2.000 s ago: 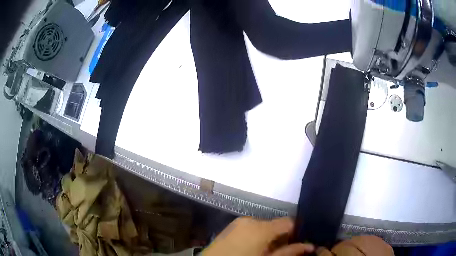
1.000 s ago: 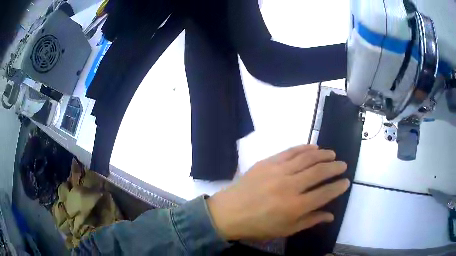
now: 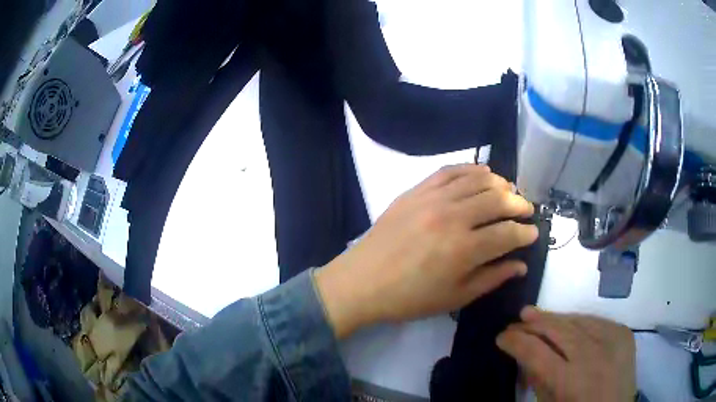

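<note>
A long black fabric strip [image 3: 491, 334] runs from the table's near edge up under the presser foot and needle [image 3: 547, 210], its far end behind the machine head. My left hand [image 3: 436, 247] lies palm down on the strip, fingertips close left of the foot. My right hand [image 3: 577, 353] is lower, its thumb and fingers holding the strip's right edge. The white sewing machine head [image 3: 569, 133] with a blue stripe stands at right. Waiting black cut pieces [image 3: 310, 149] lie fanned on the table at left.
A grey box with a round vent [image 3: 53, 108] stands at far left. Tan cloth [image 3: 106, 338] is heaped below the table edge. A grey attachment [image 3: 617, 273] hangs right of the foot. Yellow and green handled snips [image 3: 701, 370] lie at the right edge.
The strip has moved away from me under the foot, its far end now beyond it. My left hand has come up beside the foot; my right hand has come back into view on the strip.
</note>
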